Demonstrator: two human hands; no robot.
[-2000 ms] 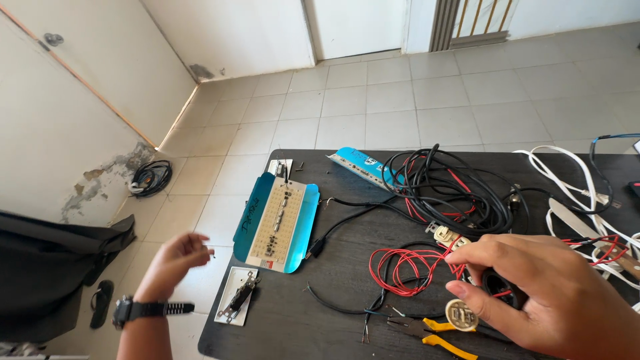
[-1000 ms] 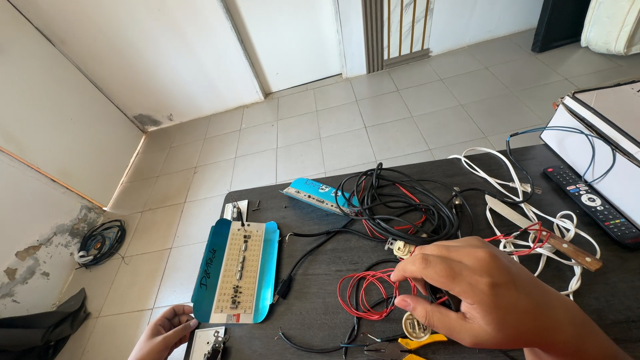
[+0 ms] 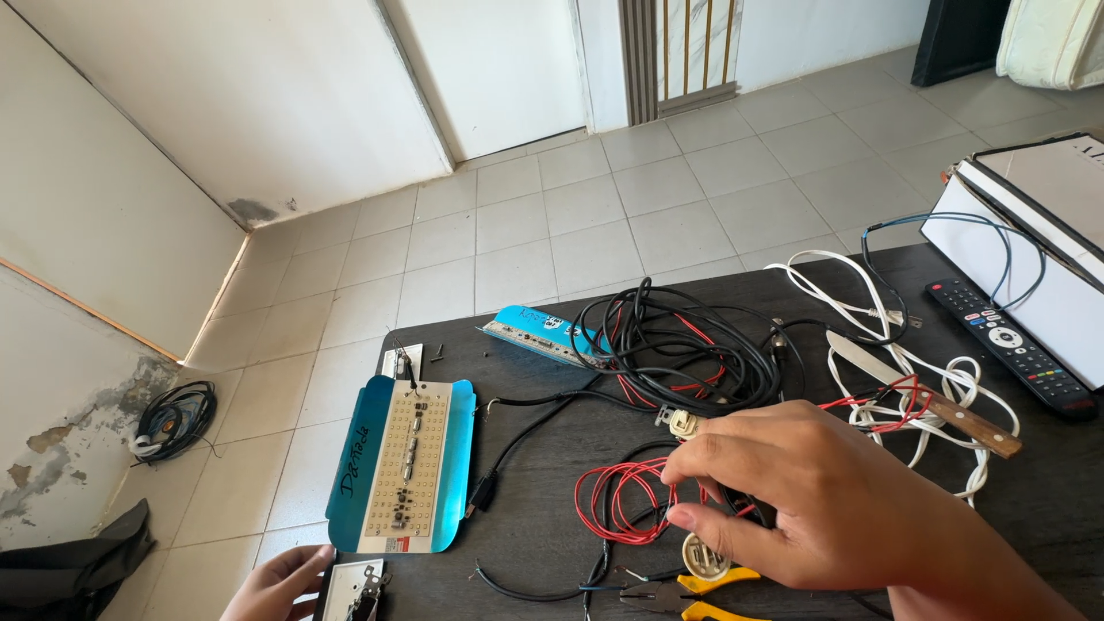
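Note:
At the bottom left, my left hand (image 3: pixel 280 584) touches the table's left edge beside a white plate with a metal-and-black fitting (image 3: pixel 352 590). Above it lies a blue metal panel carrying an LED circuit board (image 3: pixel 408 466), with handwriting on it. My right hand (image 3: pixel 768 492) hovers with curved fingers over a coil of red wire (image 3: pixel 617 504); whether its fingertips touch anything is unclear. Close to that hand are a small cream electrical fitting (image 3: pixel 683 423), a round cream lamp socket part (image 3: pixel 705 557) and pliers with yellow handles (image 3: pixel 690 599), partly hidden.
Behind my right hand lies a large coil of black cable (image 3: pixel 690 345) beside a second blue LED panel (image 3: pixel 543 332). To the right are white cords (image 3: pixel 979 466), a knife with a wooden handle (image 3: pixel 970 421), a remote control (image 3: pixel 1005 341) and a white box (image 3: pixel 1000 250).
My left hand, above the floor left of the table in the oldest frame, is now at the table's edge by the white plate. My right hand stays over the red wire. The view has swung right.

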